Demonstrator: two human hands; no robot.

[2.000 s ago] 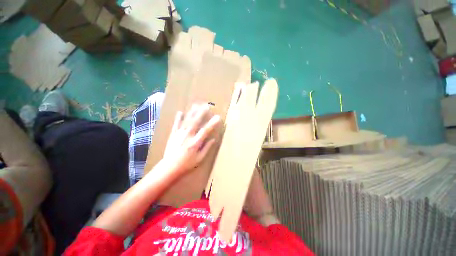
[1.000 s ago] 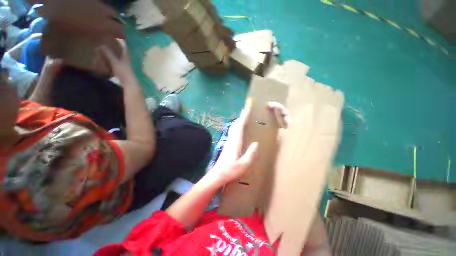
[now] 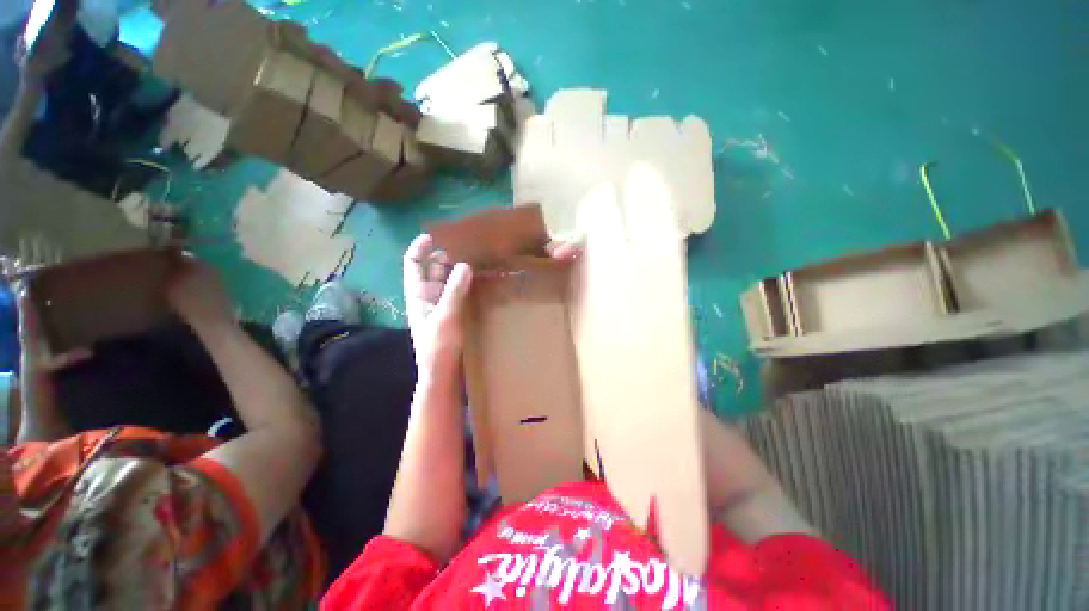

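A partly folded box tray (image 3: 525, 370) lies on my lap, its long side walls raised and its far end flap (image 3: 496, 233) standing up. The lid panel (image 3: 645, 382) stands along its right side, with rounded ends pointing away. My left hand (image 3: 440, 298) grips the far left corner of the tray, fingers at the end flap. Of my right hand only fingertips (image 3: 565, 252) show at the far right corner; the lid panel hides the rest. A flat blank pile (image 3: 615, 155) lies ahead.
Finished boxes (image 3: 866, 292) line up at right above stacked cardboard (image 3: 908, 477). Yellow-green strapping (image 3: 934, 197) stands by them. A neighbour (image 3: 155, 477) at left holds a brown box (image 3: 108, 298). A stepped row of boxes (image 3: 317, 113) and loose blanks (image 3: 293, 227) lie ahead left.
The far end flap now stands up, and my left hand has moved from the tray's inside to its far corner. The view has turned back rightward since a second ago.
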